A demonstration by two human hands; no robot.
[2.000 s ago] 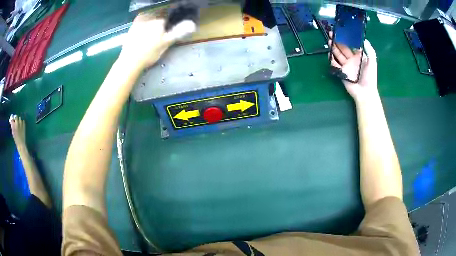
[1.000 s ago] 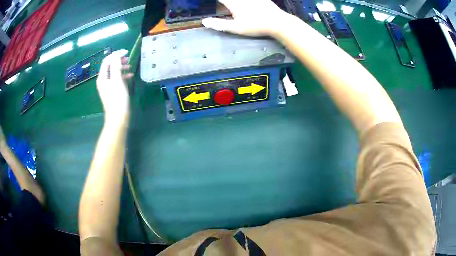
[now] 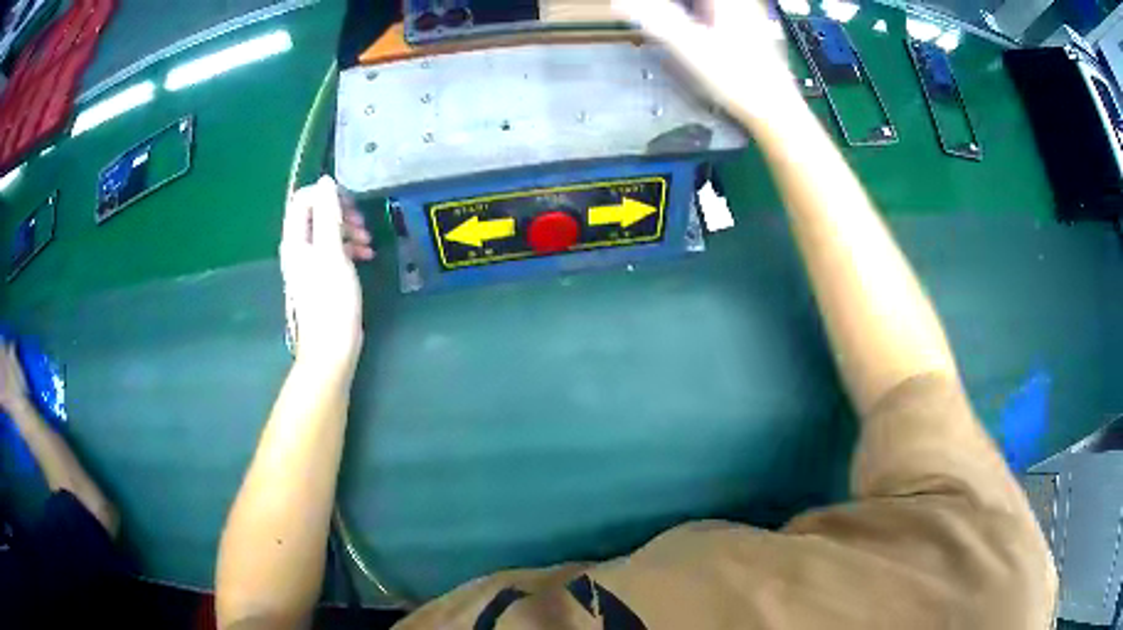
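The press (image 3: 542, 117) stands in the centre, with a grey metal plate and a blue base below it. A phone frame (image 3: 474, 17) lies in the orange-edged nest (image 3: 384, 44) at the top edge, partly cut off. My left hand (image 3: 323, 240) is beside the left end of the blue base, fingers apart, holding nothing. My right hand (image 3: 714, 49) is blurred over the right end of the nest and plate; no item shows in it. A red button (image 3: 553, 231) sits between two yellow arrows on the base front.
Phone frames lie on the green belt at left (image 3: 145, 169) and right (image 3: 847, 84). A red tray (image 3: 49, 76) is far left and a black box-like thing (image 3: 1057, 129) far right. Another person's arm (image 3: 49, 443) is at left. A thin hose (image 3: 308, 129) runs left of the press.
Since two seconds ago, the right hand's phone frame has left it, and one now lies in the nest. My left hand moved down from the nest to the base's left side. My right hand has moved right along the nest.
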